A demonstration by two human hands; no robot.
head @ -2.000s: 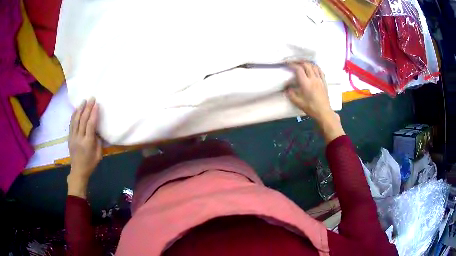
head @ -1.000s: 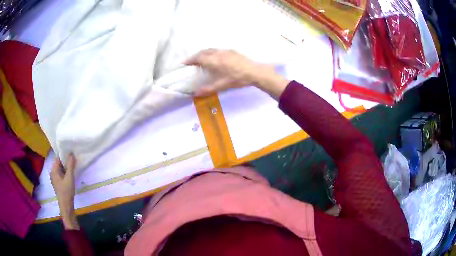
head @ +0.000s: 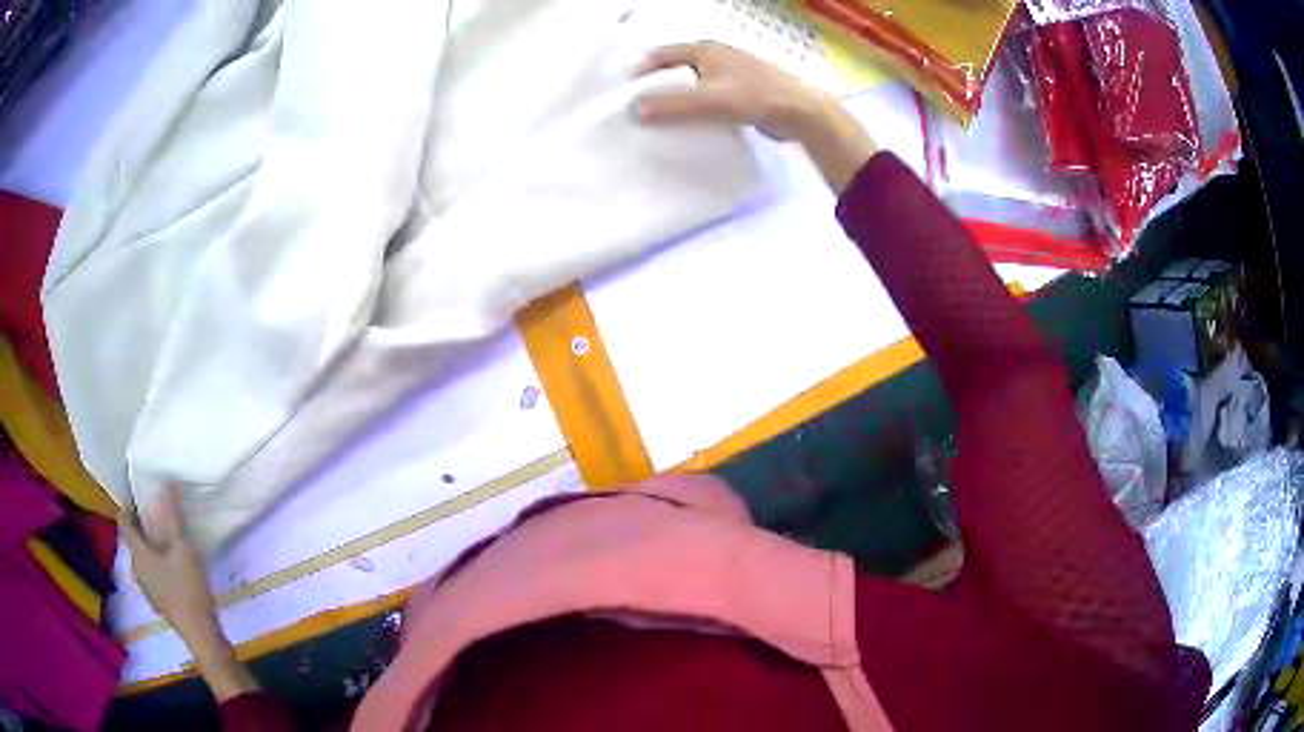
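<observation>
A white coat (head: pixel 329 186) lies in loose folds across the left and middle of the white-topped table (head: pixel 744 343). My left hand (head: pixel 168 551) is at the coat's lower left corner, thumb and fingers closed on its edge. My right hand (head: pixel 715 89) is at the coat's upper right part, thumb and fingers around a bit of the cloth. The coat's upper end is cut off by the picture's top edge.
Magenta cloth (head: pixel 50 615) and red and mustard cloth (head: pixel 36 415) lie at the left. Bagged garments, mustard (head: pixel 930 43) and red (head: pixel 1123 107), lie at the upper right. Orange tape (head: pixel 584 386) marks the table. Boxes (head: pixel 1184 308) and clear plastic (head: pixel 1230 551) are below at the right.
The coat's front part was drawn back from the table's front edge and bunched, then spread towards the right. My right hand moved left, then up and right. My left hand moved down and left.
</observation>
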